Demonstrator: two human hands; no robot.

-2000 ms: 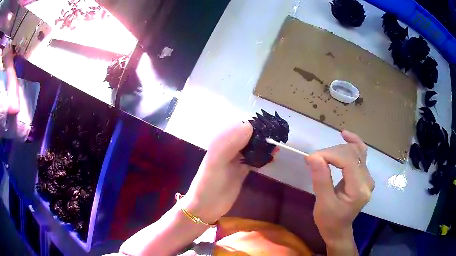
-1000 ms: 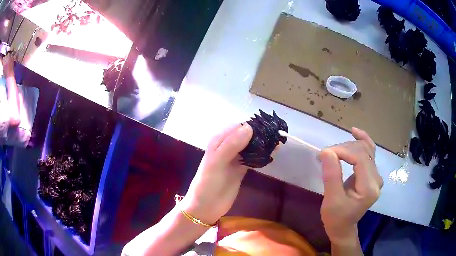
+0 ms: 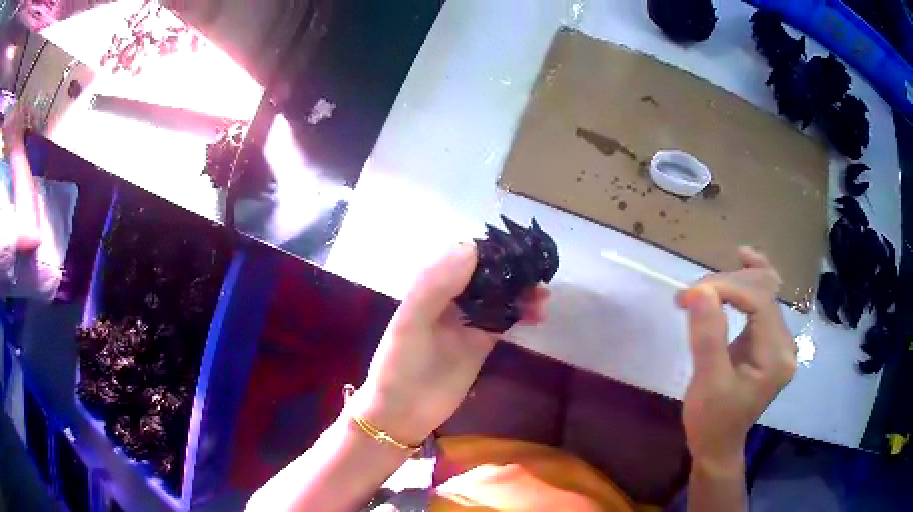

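A black, spiky flower head (image 3: 509, 272) is held upright in my left hand (image 3: 432, 335), at the near edge of the white board. My right hand (image 3: 736, 350) pinches a thin pale stick (image 3: 646, 271) between thumb and index finger. The stick's whitish tip points left toward the flower head and does not touch it. A small white oval cup (image 3: 680, 173) stands on the stained brown cardboard sheet (image 3: 741, 135), with dark wet spots around it. Black petal pieces (image 3: 861, 260) lie in a loose pile at the board's right edge.
Black flower clusters (image 3: 816, 88) and a rounder black ball (image 3: 683, 17) lie at the board's far side, beside a blue crate rim (image 3: 856, 38). A blue crate (image 3: 200, 390) of dark pieces stands at lower left. Another person's arm (image 3: 22, 190) shows at the far left.
The stick has come off the flower head as my right hand moved right. My left hand has shifted slightly left with the flower head, which is turned a little.
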